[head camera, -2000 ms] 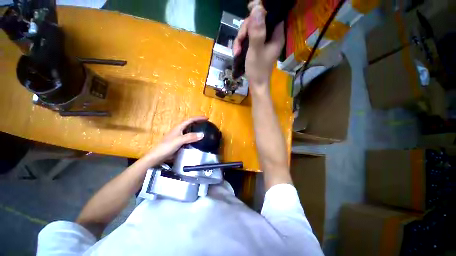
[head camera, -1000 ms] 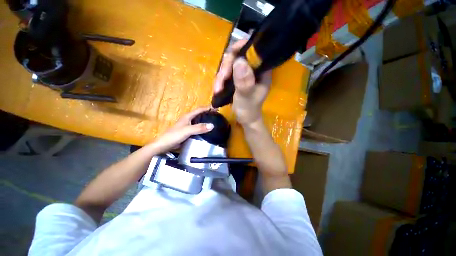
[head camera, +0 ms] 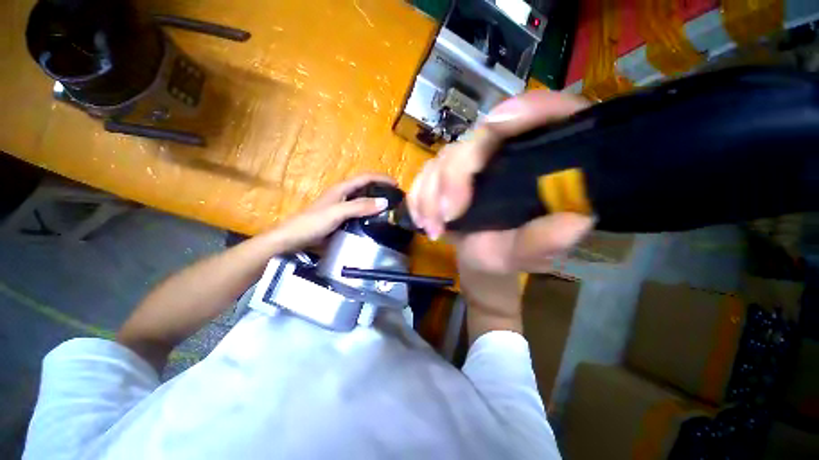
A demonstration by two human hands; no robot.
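A camera housing (head camera: 310,301) in silver-grey lies against my lap, with a thin black antenna (head camera: 395,277) across its side. The black ball head (head camera: 384,229) sits on its upper end at the table edge. My left hand (head camera: 346,211) grips the ball head from the left, thumb on top. My right hand (head camera: 494,189) holds the black electric screwdriver (head camera: 647,153) with its yellow band, lying nearly level and pointing left. Its tip is at the ball head's right side; whether it touches a screw cannot be told.
An open dark camera shell (head camera: 99,54) with two antennas stands on the orange table (head camera: 296,108) at upper left. The screw feeder (head camera: 467,72) stands behind my right hand. Brown cartons (head camera: 682,332) and a parts carton with black balls (head camera: 754,386) are at right.
My right hand has brought the screwdriver from the screw feeder down to the ball head and tilted it from steep to nearly level. The ball head seems turned under my left hand.
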